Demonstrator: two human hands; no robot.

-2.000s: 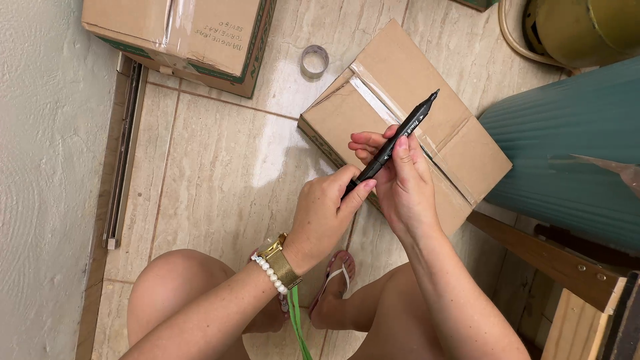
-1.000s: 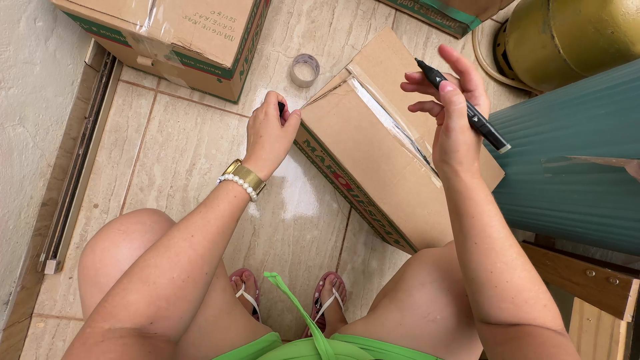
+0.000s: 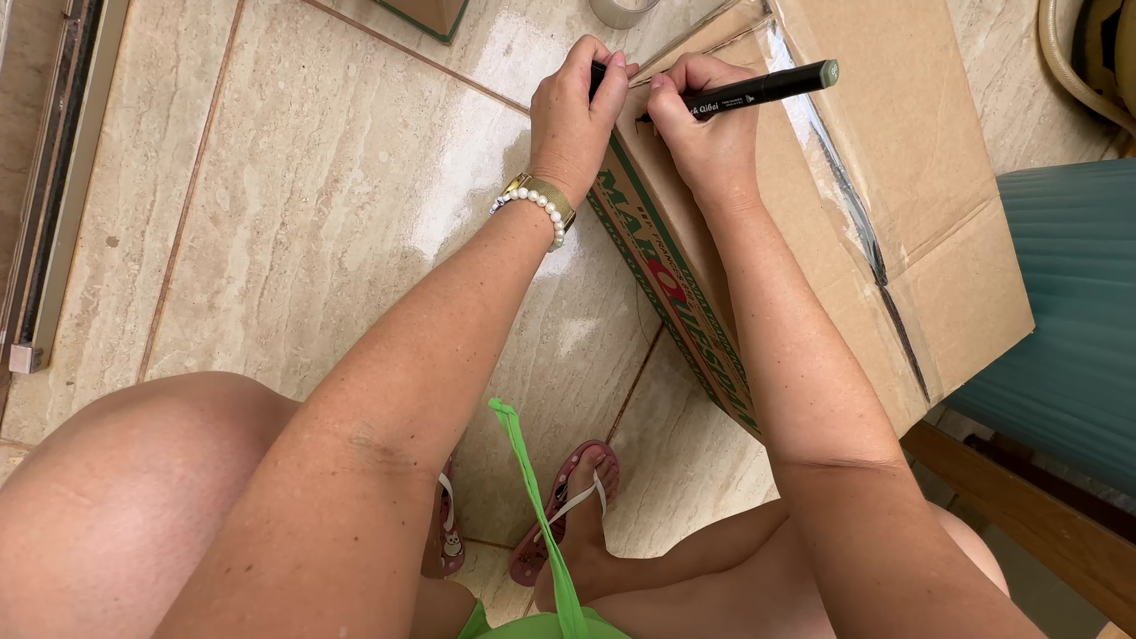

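My right hand [image 3: 710, 133] grips a black marker pen [image 3: 763, 91] like a writing tool, its tip at the top face of a cardboard box [image 3: 923, 169], near the corner. The pen's rear end points right and is greenish. Beside that corner, my left hand [image 3: 581, 120] holds the black marker cap [image 3: 597, 80] between thumb and fingers. Clear packing tape [image 3: 821, 160] runs along the box's center seam, which shows a dark gap. Printed green and red lettering covers the box's side. Whether the pen tip touches the cardboard, I cannot tell.
A roll of tape [image 3: 624, 11] lies on the tile floor at the top edge. Another cardboard box [image 3: 430, 13] shows at the top left. A teal ribbed container [image 3: 1056, 319] stands right of the box, above a wooden bar [image 3: 1029, 524]. A hose [image 3: 1065, 67] curves at the upper right.
The right hand has moved down to the box corner with the uncapped marker, its tip now toward the cardboard. Two seconds ago both hands were together on the marker. The view has shifted closer.
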